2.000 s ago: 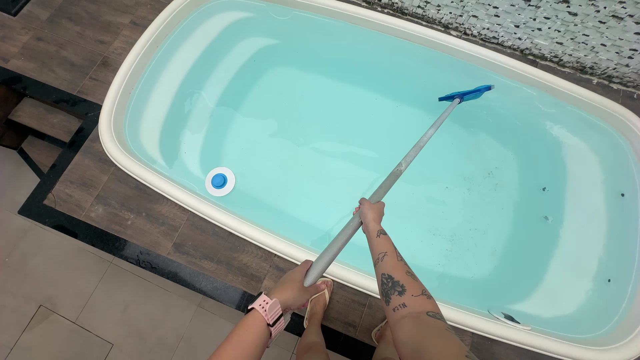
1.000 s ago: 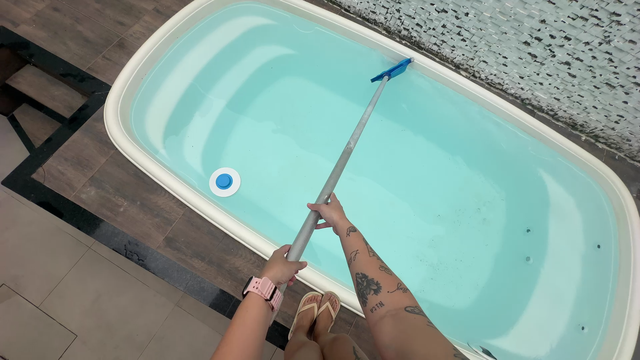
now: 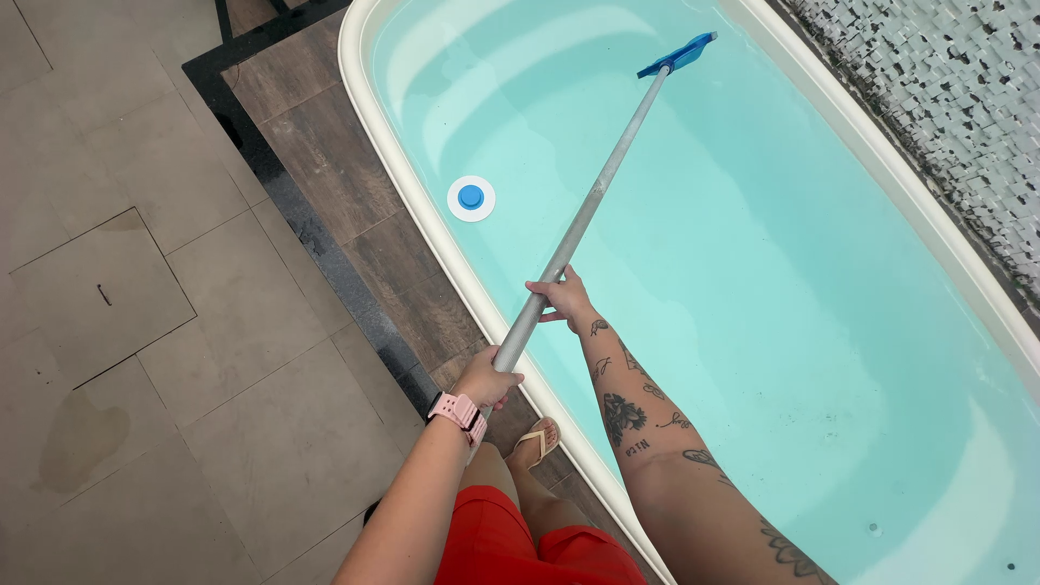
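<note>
My left hand [image 3: 485,380], with a pink watch at the wrist, grips the lower part of a grey telescopic pole [image 3: 597,195]. Farther up the pole, my right hand [image 3: 563,301] is wrapped around it, over the pool water. A blue pool skimmer or brush head [image 3: 682,55] is fixed to the far end, near the upper part of the pool [image 3: 894,183]. Whether the head touches the water is hard to tell. A round white float with a blue centre [image 3: 471,198] lies at the water by the pool's left side.
The pool's pale rim [image 3: 435,244] runs beside my sandalled foot [image 3: 536,441]. Wood-look tiles [image 3: 325,154] and a dark stone edge [image 3: 280,191] border grey floor tiles [image 3: 260,325]. A textured stone wall [image 3: 951,106] stands along the far side. Small dark specks show in the water.
The blue head has moved along the pool from the far rim toward the end with the curved steps. Both hands have stayed on the pole. The view has swung left.
</note>
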